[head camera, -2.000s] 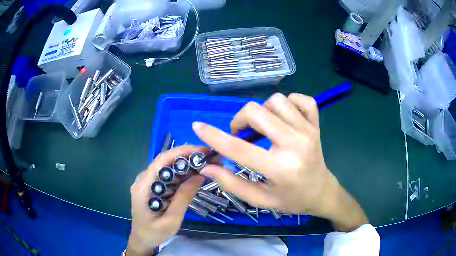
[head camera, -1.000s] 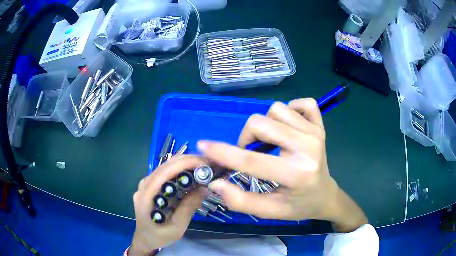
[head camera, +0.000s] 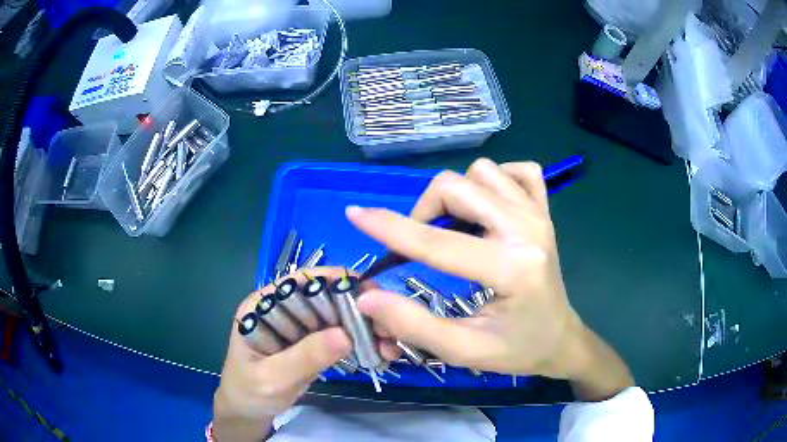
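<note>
My left hand (head camera: 280, 380) holds several silver metal cylinders (head camera: 298, 312) side by side in a fan, their black-ringed ends up. Small yellow bits stick out of some ends. The rightmost cylinder (head camera: 358, 328) points its thin pin down; my right thumb is at its upper part. My right hand (head camera: 492, 285) also holds a blue-and-black pen-shaped tool (head camera: 564, 171) across the palm, its index finger extended. The tool's narrow dark tip is near the rightmost ringed end; contact cannot be told. The blue tray (head camera: 328, 204) lies beneath, with loose metal cylinders (head camera: 440, 302) in it.
A clear packing box (head camera: 424, 142) with rows of parts stands behind the tray. Left are a box of jumbled parts (head camera: 164, 173), a white carton (head camera: 125, 73), a small-packet box (head camera: 267, 79) and a black hose (head camera: 10, 173). Right are a black block (head camera: 621, 116) and clear containers (head camera: 729, 186).
The held cylinders have tilted, so their sides now show. Yellow bits now show at the rightmost end. My right index finger has lifted, and the tool's rear end has moved slightly left.
</note>
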